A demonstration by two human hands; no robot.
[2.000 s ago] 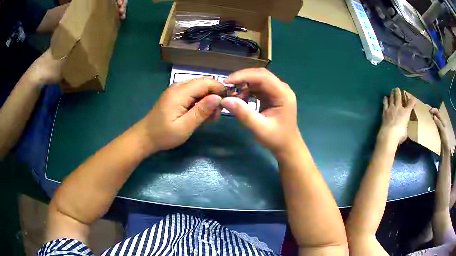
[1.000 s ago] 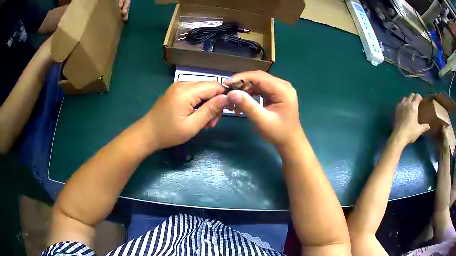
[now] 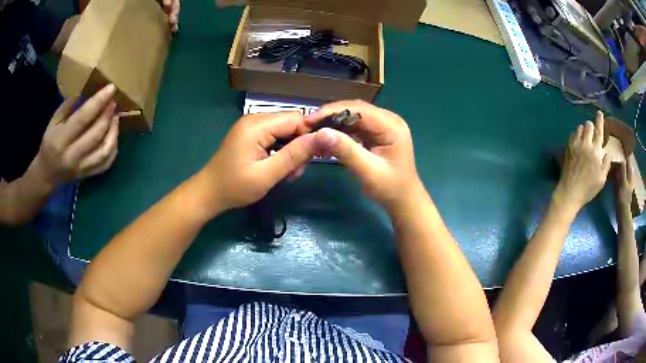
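Note:
My left hand (image 3: 258, 159) and my right hand (image 3: 375, 149) meet over the middle of the table. Both pinch a small dark cable end (image 3: 341, 120) with light plug tips. A thin black cable loop (image 3: 276, 227) hangs below my left hand near the tabletop; its link to the held piece is hidden. The open cardboard box (image 3: 304, 86) stands just beyond my hands. It holds a black cable bundle (image 3: 312, 51) and a clear plastic bag (image 3: 280, 33). The white scale (image 3: 276, 105) shows between box and hands, mostly covered.
At left, a person's hand (image 3: 81, 135) touches a cardboard box (image 3: 134, 57). At right, another person's hands hold a small box (image 3: 618, 145). A flat cardboard sheet (image 3: 467, 18), a white power strip (image 3: 516, 46) and wire clutter (image 3: 577, 57) lie at the far right.
A black cable loop has come into view below my left hand. The plug tips show more clearly. The left person's hand has moved onto the front of their box; the right person's box has shifted.

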